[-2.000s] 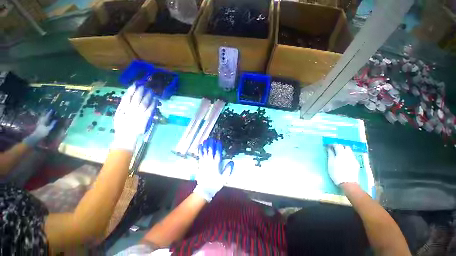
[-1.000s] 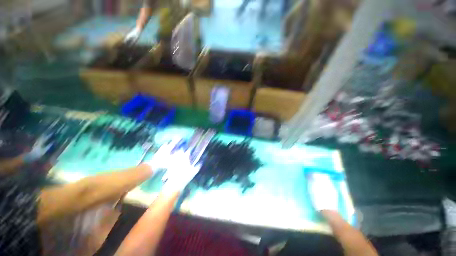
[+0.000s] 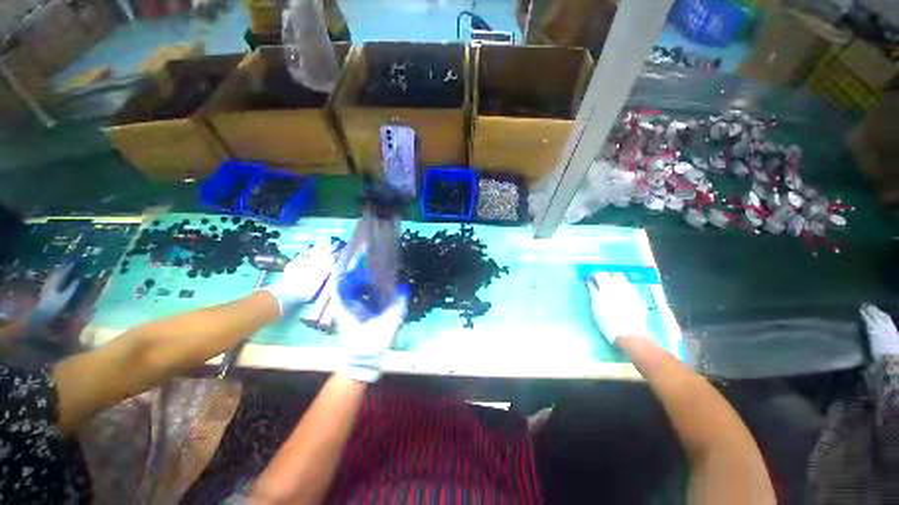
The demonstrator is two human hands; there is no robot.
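My left hand (image 3: 370, 330), in a white glove with blue fingers, grips a long greyish strip (image 3: 380, 247). The strip is blurred and stands raised, with a dark blurred mass at its top end. Its exact form is unclear. Black branched plastic parts (image 3: 449, 271) lie heaped on the turquoise sheet (image 3: 547, 325), just right of the strip. My right hand (image 3: 619, 308), in a white glove, rests back up on the sheet near a blue band. Its fingertips are too unclear to tell if they hold anything.
Another worker's gloved hand (image 3: 306, 274) is close left of mine, beside round black pieces (image 3: 212, 247). Behind are blue bins (image 3: 449, 211), a tray of silver bits (image 3: 498, 200), a phone (image 3: 398, 158) and cardboard boxes (image 3: 406, 128). A grey post (image 3: 591, 123) crosses the view.
My left hand has moved from the heap's lower edge to the strips and raised one. My right hand stays on the sheet. The neighbour's hand has come from the blue bins towards the strips.
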